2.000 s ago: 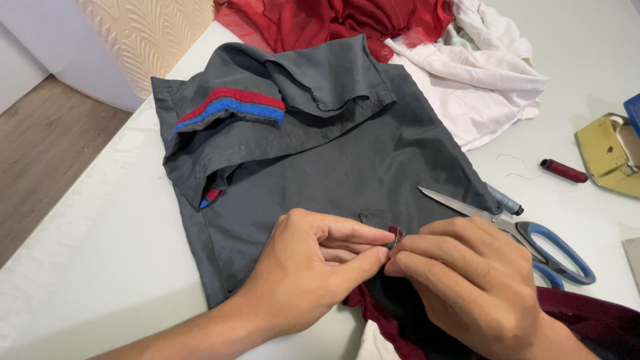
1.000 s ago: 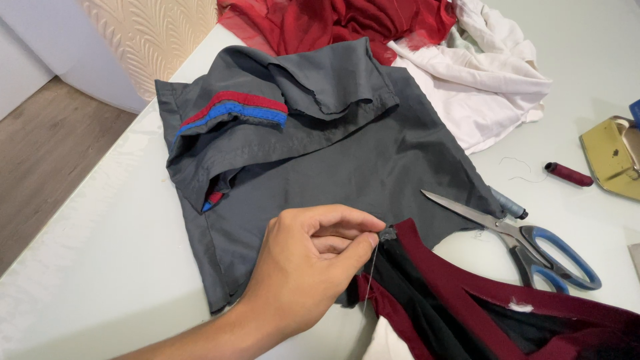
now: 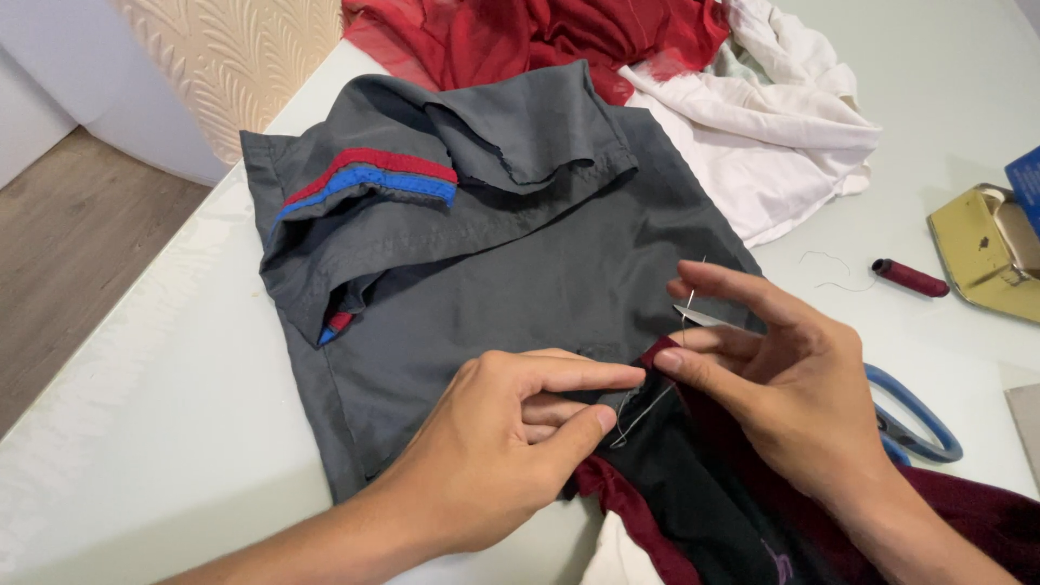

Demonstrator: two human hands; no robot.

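Note:
My left hand (image 3: 520,439) pinches the edge of a black fabric piece with maroon trim (image 3: 682,479) between thumb and fingers. Close beside it, my right hand (image 3: 780,374) holds the maroon corner of the same piece between thumb and fingers. A thin sewing needle (image 3: 691,299) stands upright by the right fingers, and a loop of pale thread (image 3: 642,424) hangs between the hands. Under them lies a grey cloth (image 3: 504,301) with a red and blue stripe. Scissors (image 3: 914,414) with blue-grey handles lie partly hidden behind my right hand, their tip showing past it.
Red sheer fabric (image 3: 536,36) and white cloth (image 3: 756,154) are heaped at the back. To the right are a spool of maroon thread (image 3: 910,278), a yellow metal container (image 3: 983,252) and a blue item (image 3: 1028,183). The table edge (image 3: 171,252) runs along the left.
My right hand, out of view one second ago, is back at the maroon-trimmed fabric with the needle by its fingers. It now covers part of the scissors. My left hand still pinches the fabric.

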